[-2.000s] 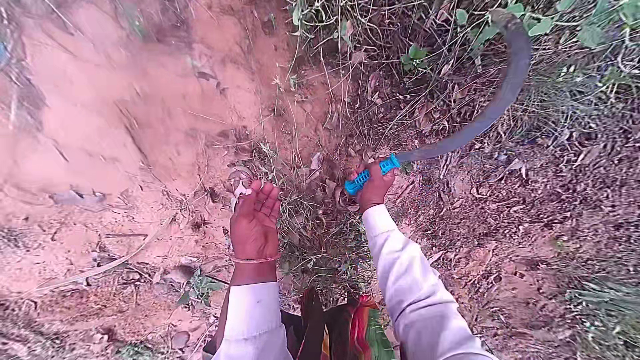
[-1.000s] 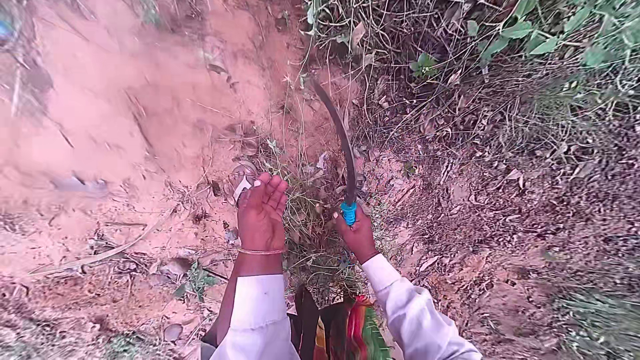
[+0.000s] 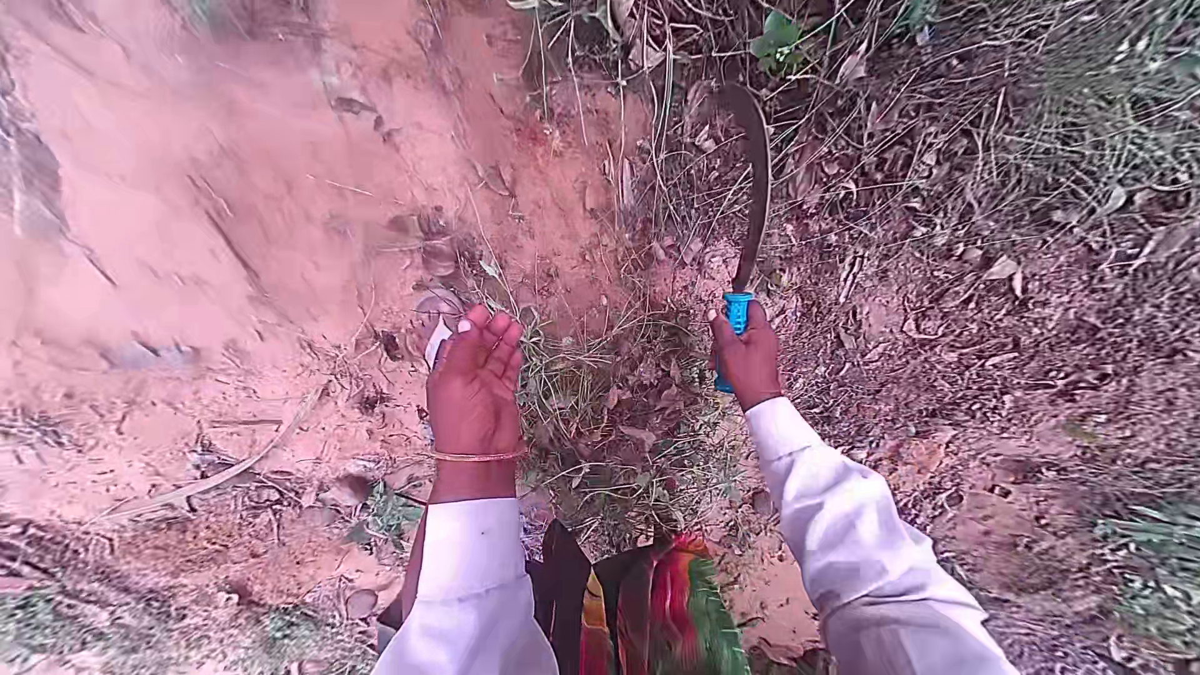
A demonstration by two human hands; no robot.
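Note:
My right hand [image 3: 750, 356] is closed around the blue handle of a sickle [image 3: 757, 178]. Its long, dark curved blade points up and away from me, the tip bending left near the dry grass. My left hand [image 3: 476, 389], with a thin band at the wrist, is raised palm up, its fingers slightly curled and nothing seen in it. A small white thing [image 3: 438, 339] shows beside its thumb; whether the hand touches it cannot be told. Between the hands, on the ground, lies a heap of cut grass and weeds [image 3: 619, 412].
Bare reddish soil [image 3: 309, 216] spreads on the left, with a long dry stalk [image 3: 225, 473] lying across it. Dry grass and vines [image 3: 937, 122] fill the upper right. Leaf litter covers the ground at right. Colourful patterned cloth [image 3: 680, 600] hangs at the bottom centre.
The sickle pointed to the upper right, then swung to point up and slightly left; it now stands nearly upright in view, farther right than a second ago. My left hand has hardly moved.

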